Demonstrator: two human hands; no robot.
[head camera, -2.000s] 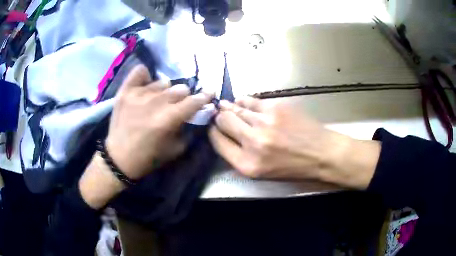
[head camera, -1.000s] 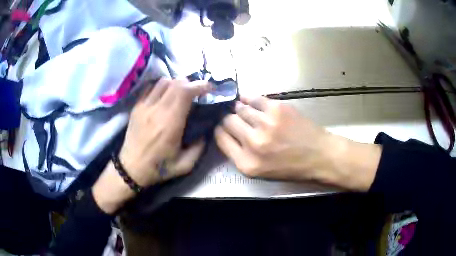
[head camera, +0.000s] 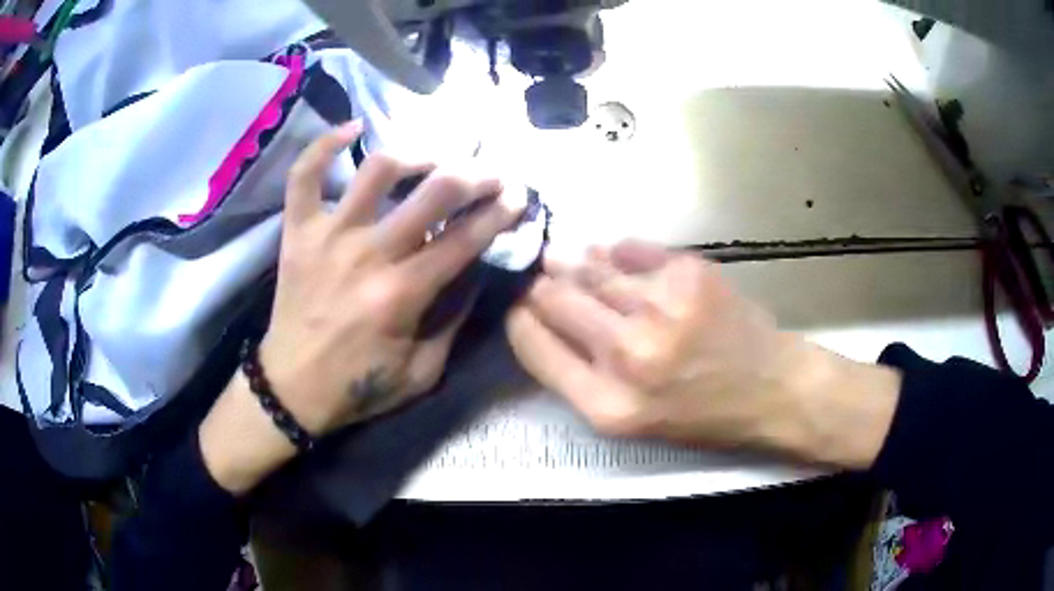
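Observation:
The garment body (head camera: 150, 127), pale grey-blue with black strips and a bright pink trim (head camera: 249, 150), lies bunched at the left. A dark fabric panel (head camera: 428, 427) hangs from the seam area over the front table edge. My left hand (head camera: 381, 271) lies spread on the cloth, its index finger and thumb holding the fabric near the edge. My right hand (head camera: 659, 346) pinches the fabric edge (head camera: 543, 237) with its fingertips, slightly blurred. The exact grip under the fingers is hidden. The presser foot and needle area (head camera: 462, 69) is above the hands, partly lost in glare.
The machine head (head camera: 555, 46) spans the top. Scissors (head camera: 1000, 266) with red handles lie at right on the machine bed (head camera: 855, 150). A printed scale (head camera: 566, 444) runs along the front edge. Scraps with pink (head camera: 919, 543) sit low at right.
My left hand has spread its fingers and lies flatter on the cloth. The pinched edge has shifted slightly right. The whole view has shifted, with the machine bed and scissors lower in it.

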